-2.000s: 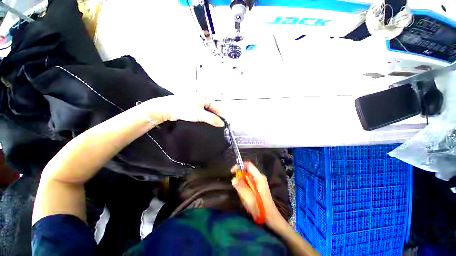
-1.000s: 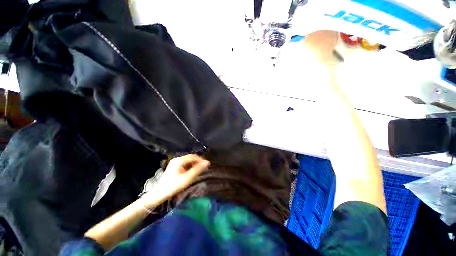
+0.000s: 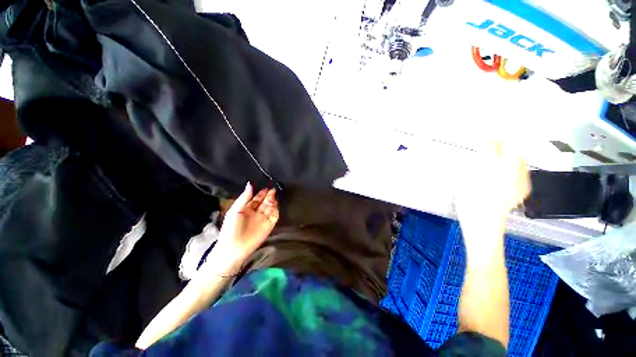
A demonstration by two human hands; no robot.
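The black garment [image 3: 230, 90] spreads over the left of the table and down towards the lap, with a pale line of stitching across it. My left hand [image 3: 254, 217] is at the garment's lower edge, by the end of that line, its fingertips at the cloth. Whether they pinch it is hard to tell. My right hand [image 3: 498, 185] is blurred and overexposed over the table's front edge, left of the smartphone; its fingers do not show clearly. The red and yellow-orange scissors handles [image 3: 486, 58] lie beside the machine head.
The white sewing machine [image 3: 519, 35] stands at the back, its needle area [image 3: 399, 49] left of the scissors. A smartphone [image 3: 561, 195] lies at the table's right edge above a clear plastic bag [image 3: 600, 268]. Blue crates [image 3: 427, 268] stand below the table. Thread [image 3: 615, 77] sits at far right.
My right hand first carried the red-handled scissors to the machine, let them go there and came back towards the table edge. My left hand left the garment's right edge and is now at its lower edge.
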